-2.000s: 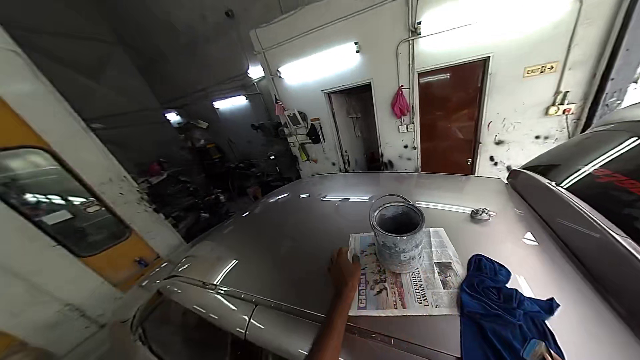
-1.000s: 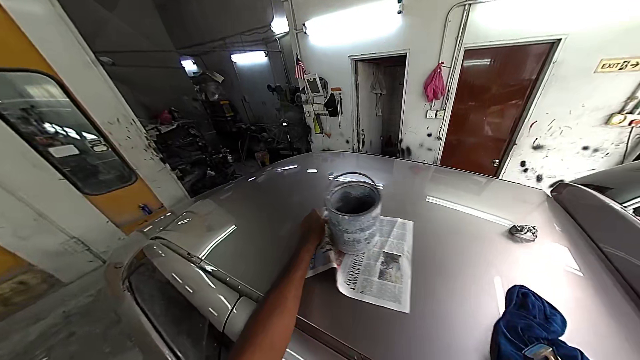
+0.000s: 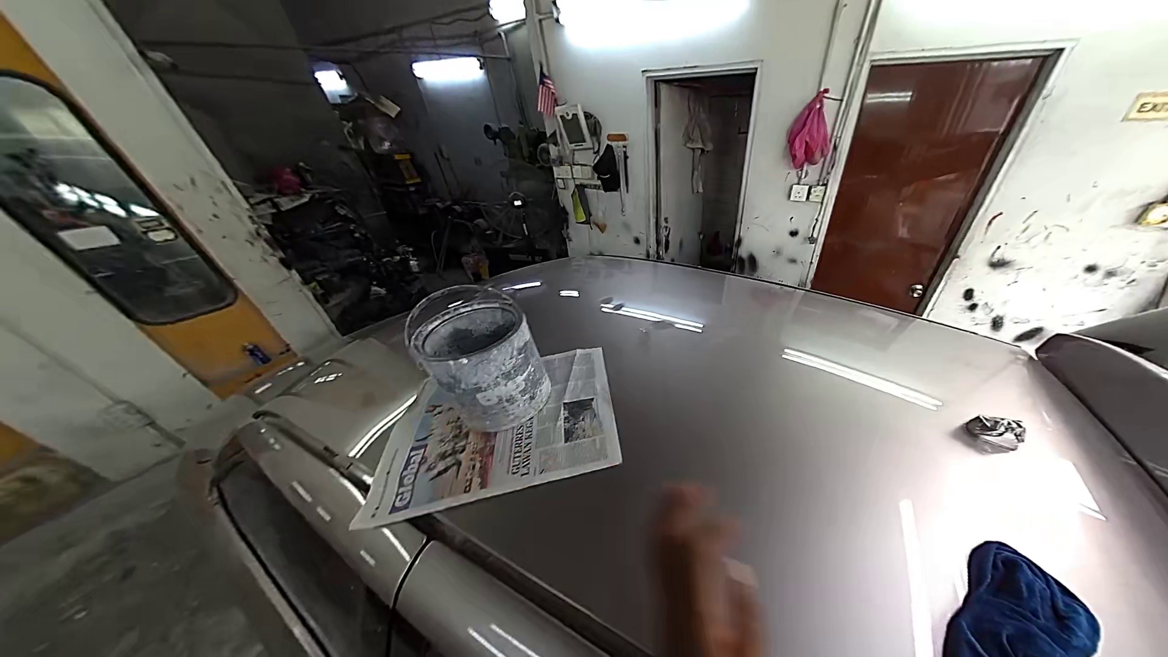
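Observation:
My left hand (image 3: 698,579) is above the silver-grey car roof (image 3: 721,411) at the bottom of the view, right of the newspaper. It is strongly blurred, so its grip is unclear; a pale patch shows at its right side. A stained metal can (image 3: 497,379) with a raised wire handle stands upright on the printed newspaper sheet (image 3: 575,456), near the roof's left side. A dark blue cloth (image 3: 1022,607) lies crumpled at the lower right, partly cut off by the frame. My right hand is outside the view.
A small crumpled dark wad (image 3: 996,432) rests on the roof at the right. Beyond the roof stand a brown door (image 3: 926,173) and an open doorway (image 3: 703,173). A yellow-and-white panel with a window (image 3: 100,201) rises at the left.
The can and newspaper have moved left across the roof. My left hand, beside the can in both earlier frames, has come away from it to the right.

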